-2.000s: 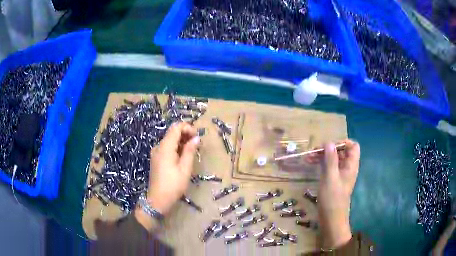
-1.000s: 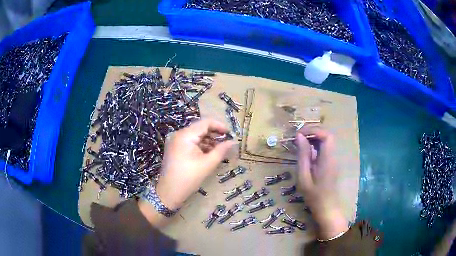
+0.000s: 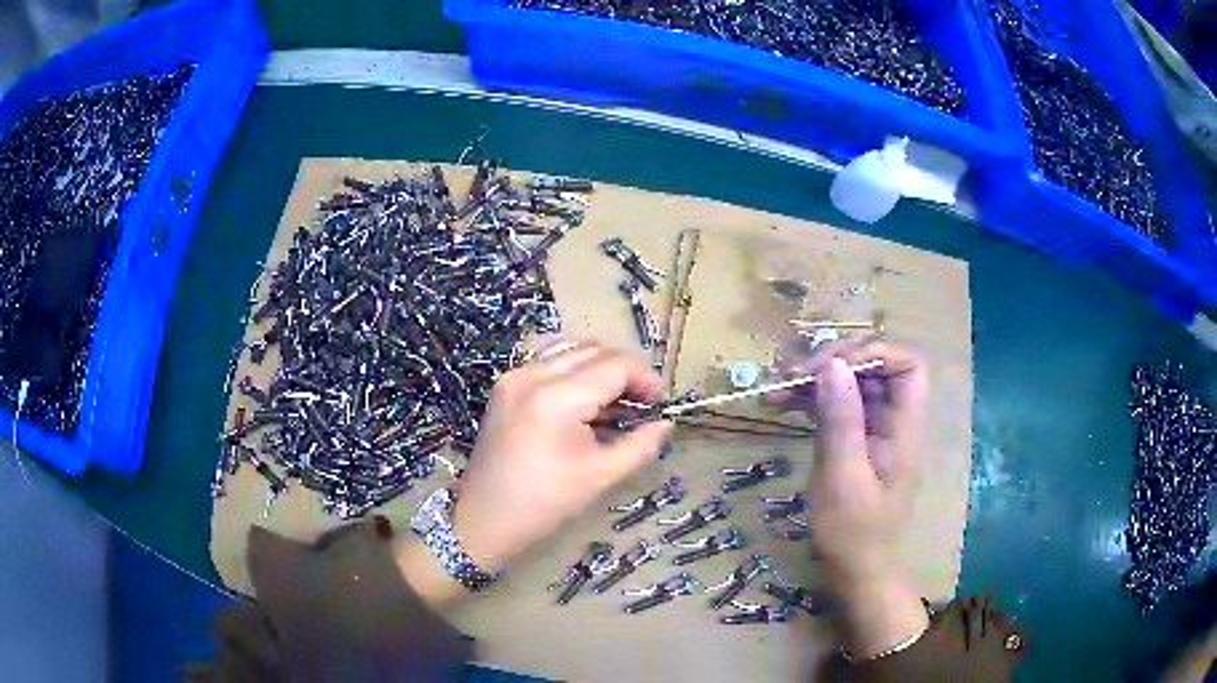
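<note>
My left hand (image 3: pixel 567 434) pinches a small dark metal part (image 3: pixel 638 411) between thumb and fingers, above the cardboard sheet. My right hand (image 3: pixel 861 447) holds a thin pale stick (image 3: pixel 754 392) that points left. The stick's tip meets the part, or is very close to it. A large heap of dark parts with silver ends (image 3: pixel 387 334) lies to the left of my left hand. Several parts lie spaced apart (image 3: pixel 707 544) below and between my hands. A white round cup (image 3: pixel 743 375) sits on the stained pad (image 3: pixel 747 294); a second is partly hidden behind my right fingers.
Blue bins of parts stand at left (image 3: pixel 167 227) and at the back (image 3: pixel 721 87). A white bottle (image 3: pixel 870 184) lies before the back bins. A loose parts pile (image 3: pixel 1168 487) is at far right on the green surface. The tan cardboard sheet (image 3: pixel 507 627) bears the work.
The stick has moved from beside the white cups leftward to the part in my left hand. My left hand has come away from the heap to the sheet's middle with the part.
</note>
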